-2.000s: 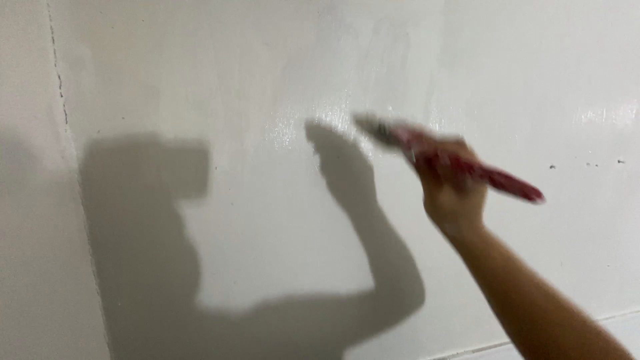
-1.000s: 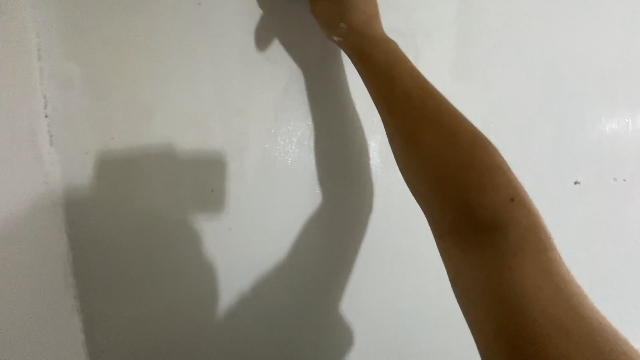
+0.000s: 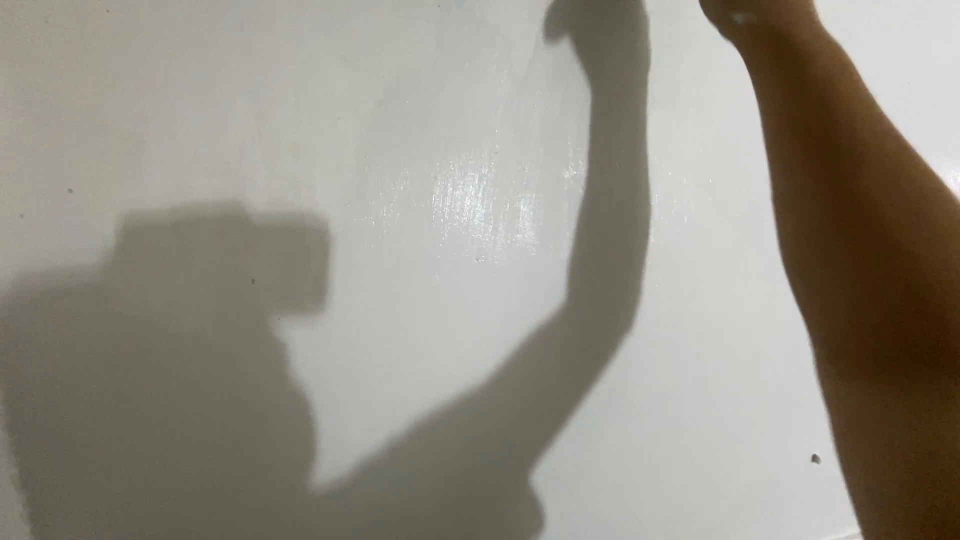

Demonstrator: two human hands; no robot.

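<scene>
My right forearm reaches up the right side of the head view in front of a white painted wall (image 3: 720,360). Of my right hand (image 3: 754,10), only the wrist and heel show at the top edge, with a pale smear on the skin. The fingers are cut off by the frame, so what they hold is hidden. Streaky, shiny marks like wet paint (image 3: 480,199) catch the light on the wall, left of the forearm. My left hand is out of view.
Shadows of my head and raised arm (image 3: 611,187) fall across the wall. A small dark pit (image 3: 815,459) marks its surface at the lower right. Several smaller specks dot the left part.
My right hand has moved up from mid-view to the top edge. The red-handled paintbrush it held two seconds ago is out of sight.
</scene>
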